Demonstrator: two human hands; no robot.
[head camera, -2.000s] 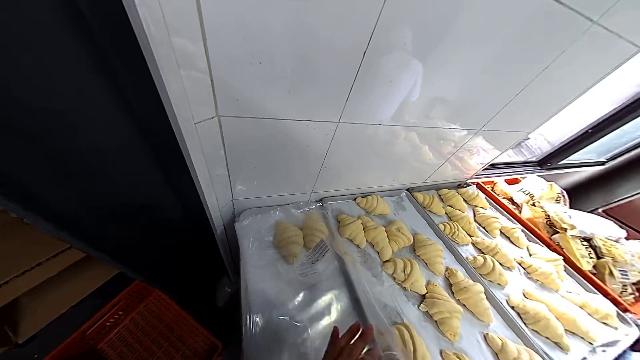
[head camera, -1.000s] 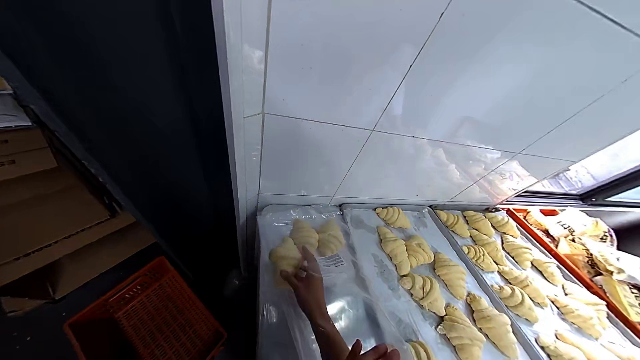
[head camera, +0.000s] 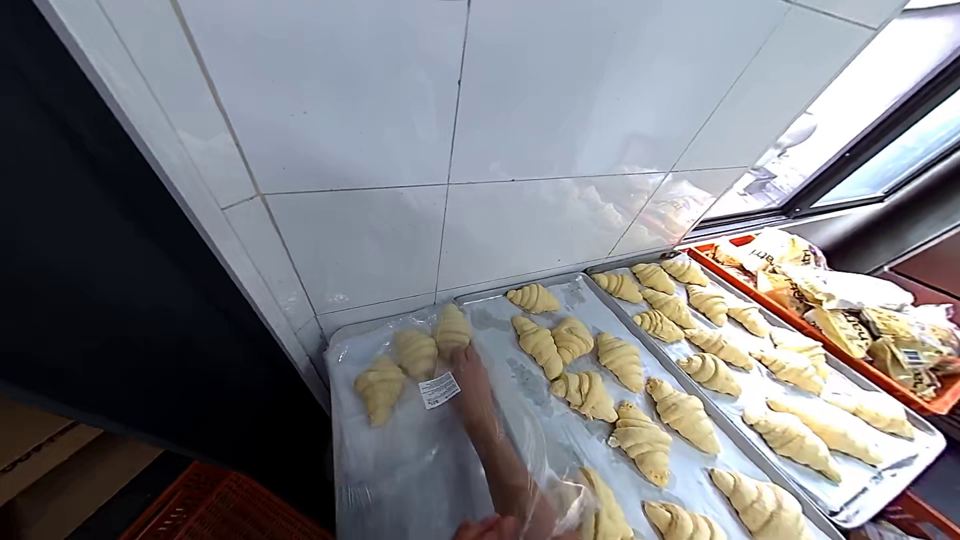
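My right hand (head camera: 466, 364), at the end of the reaching forearm, touches the lower end of an unbaked croissant (head camera: 452, 328) on the left metal tray (head camera: 341, 465). Its fingertips are partly hidden. Two more unbaked croissants, one beside it (head camera: 415, 352) and one lower left (head camera: 380, 390), lie there under clear plastic film (head camera: 420, 465) with a printed label (head camera: 439, 390). Only part of my left hand (head camera: 487, 529) shows at the bottom edge, beside my right forearm; its fingers are mostly cut off. Bunched film (head camera: 566, 499) lies over the forearm and the middle tray.
The middle tray (head camera: 525, 420) and right tray (head camera: 926, 442) carry several unbaked croissants. An orange crate (head camera: 885, 379) with plastic packages (head camera: 844, 289) stands at right, another crate (head camera: 225, 502) at lower left. A white tiled wall (head camera: 360, 240) rises behind the trays.
The left tray showed two croissants two seconds ago and three from one second ago on. The reaching hand has moved from the leftmost croissant to the rightmost one there.
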